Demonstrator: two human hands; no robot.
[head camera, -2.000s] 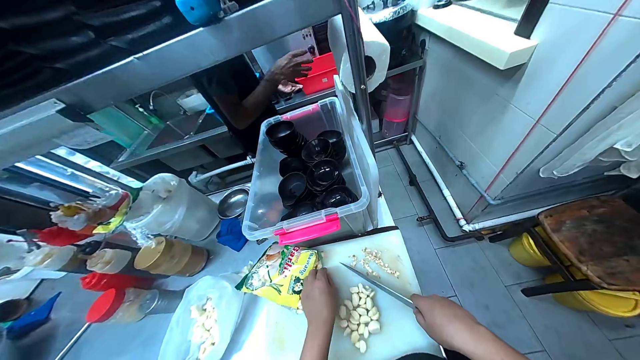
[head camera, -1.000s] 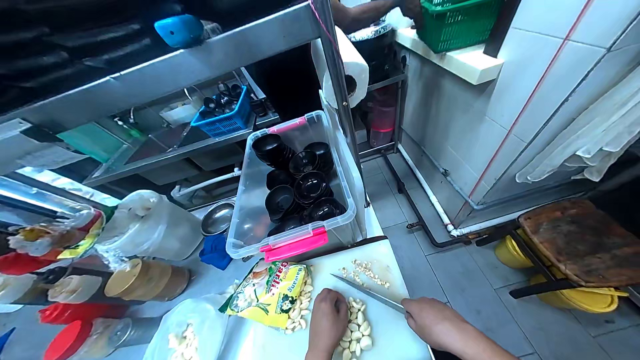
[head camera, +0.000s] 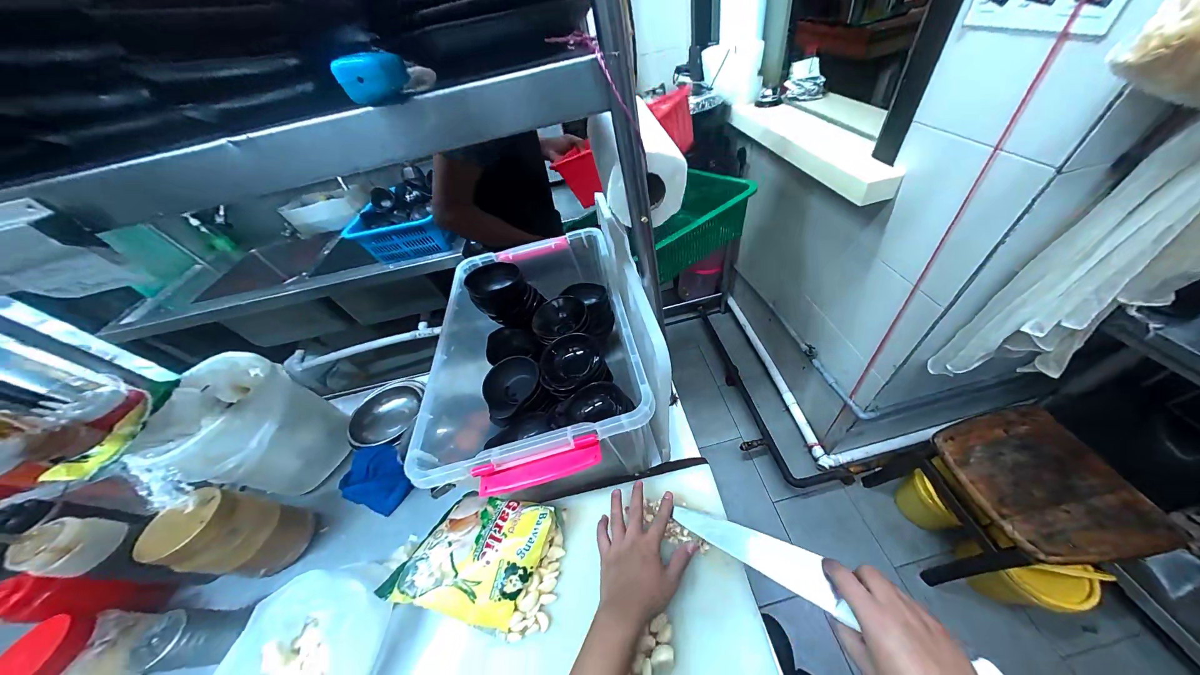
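Observation:
My right hand (head camera: 891, 619) grips the handle of a kitchen knife (head camera: 769, 562), its blade tip over chopped garlic (head camera: 682, 534) on a white cutting board (head camera: 727, 600). Fingers spread, my left hand (head camera: 637, 562) lies over the board beside the chopped garlic, with nothing seen in its grasp. Whole peeled garlic cloves (head camera: 659, 647) are partly hidden behind my left wrist. A yellow and green garlic bag (head camera: 483, 562) lies left of that hand, with more cloves along its right edge. At the lower left is a translucent container (head camera: 305, 619) with pale pieces inside.
Beyond the board stands a clear plastic bin (head camera: 436, 422) of black bowls (head camera: 572, 361). Left are a blue cloth (head camera: 375, 478), a metal bowl (head camera: 386, 414) and tubs (head camera: 225, 530). A co-worker's arm (head camera: 459, 197) is behind the shelf. A wooden stool (head camera: 1050, 483) stands at right.
My left hand has moved up the board from the whole cloves to the chopped garlic, its fingers now spread. The co-worker now holds a red basket, and a green basket stands behind the paper roll.

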